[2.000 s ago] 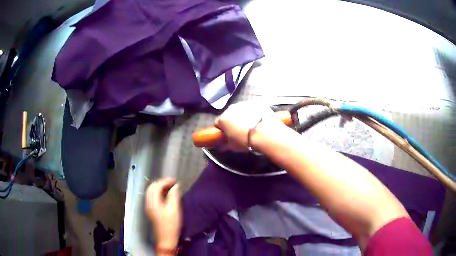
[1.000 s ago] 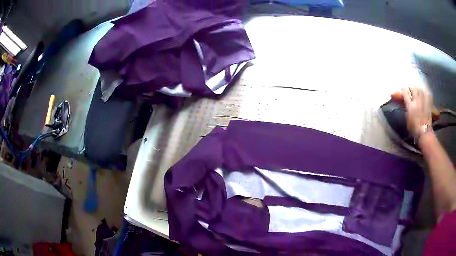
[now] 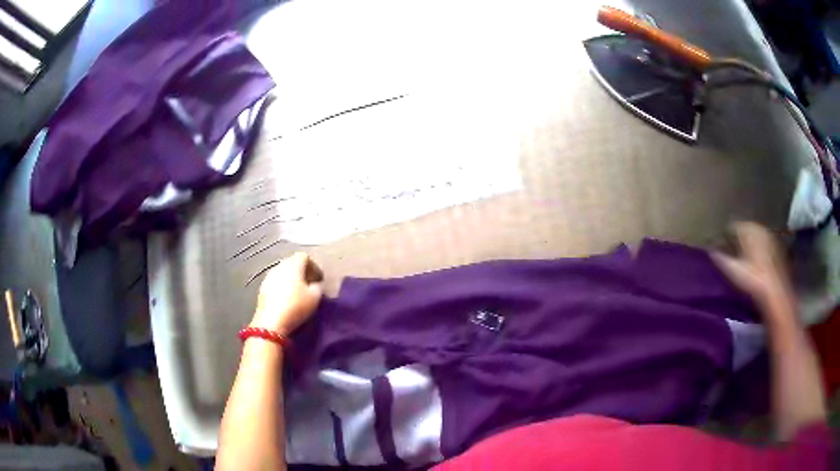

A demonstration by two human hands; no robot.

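Note:
A purple garment piece (image 3: 571, 322) with pale bands lies along the near edge of the pressing table. A small dark label (image 3: 486, 319) shows near its middle. My left hand (image 3: 290, 294), with a red bracelet, is closed at the garment's upper left corner and seems to pinch its edge. My right hand (image 3: 751, 262) is blurred at the garment's upper right end; its grip cannot be made out. The steam iron (image 3: 645, 83) with an orange handle rests at the far right of the table, with no hand on it.
A purple and pale garment pile (image 3: 147, 120) lies at the table's far left. A second iron (image 3: 32, 327) sits on another table at left. Hose and cord (image 3: 783, 92) run from the first iron's rear to the right. A white cloth scrap (image 3: 810, 200) lies at the right edge.
My right hand has let go of the iron and come to the garment. My left hand is back in view at the garment. The garment lies differently and now shows the label.

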